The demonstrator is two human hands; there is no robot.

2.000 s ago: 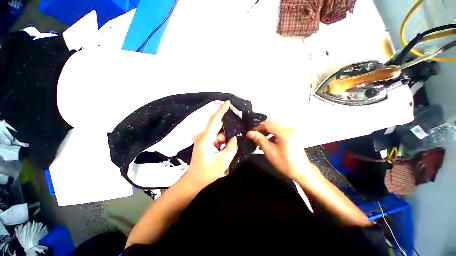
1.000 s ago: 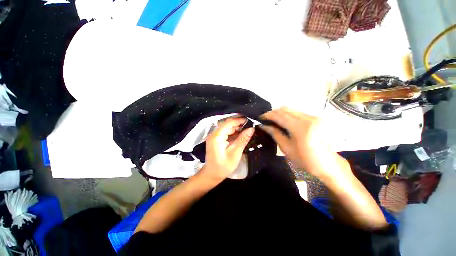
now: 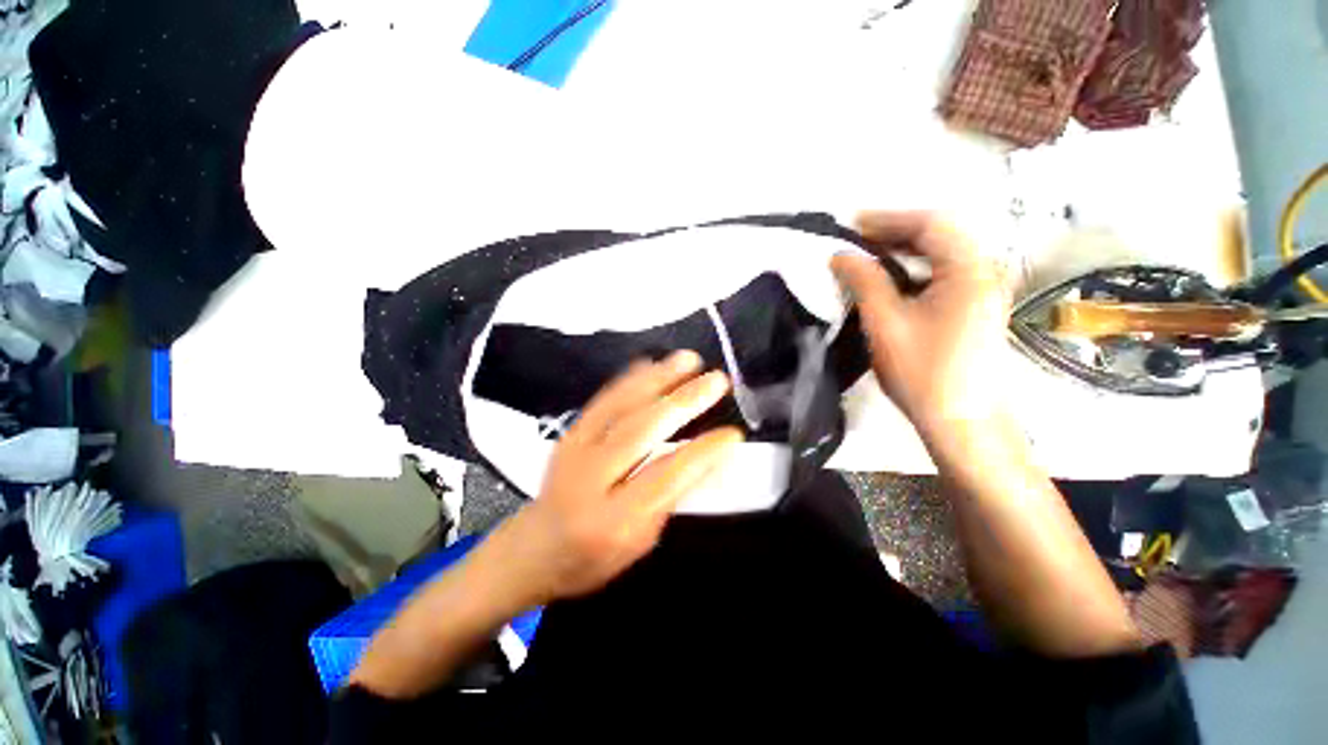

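Note:
A black speckled garment (image 3: 423, 342) lies at the near edge of the white table, its waist opening facing me. A white curved facing (image 3: 626, 277) runs around the opening, with plain black lining (image 3: 554, 364) inside and a thin white loop (image 3: 725, 349) across it. My right hand (image 3: 932, 313) pinches the garment's right end between thumb and fingers. My left hand (image 3: 626, 473), slightly blurred, is over the near side of the opening with its fingers apart; no grip shows.
A steam iron (image 3: 1151, 323) with an orange-brown handle lies at the right of the white table (image 3: 757, 102). Checked cloth pieces (image 3: 1027, 66) are at the far right. A black speckled pile (image 3: 160, 160) is at the left, blue crates (image 3: 357, 640) below.
The waist opening has spread wider and shows more white facing and lining. My left hand has let go of the right end and moved down-left. My right hand has moved up and right.

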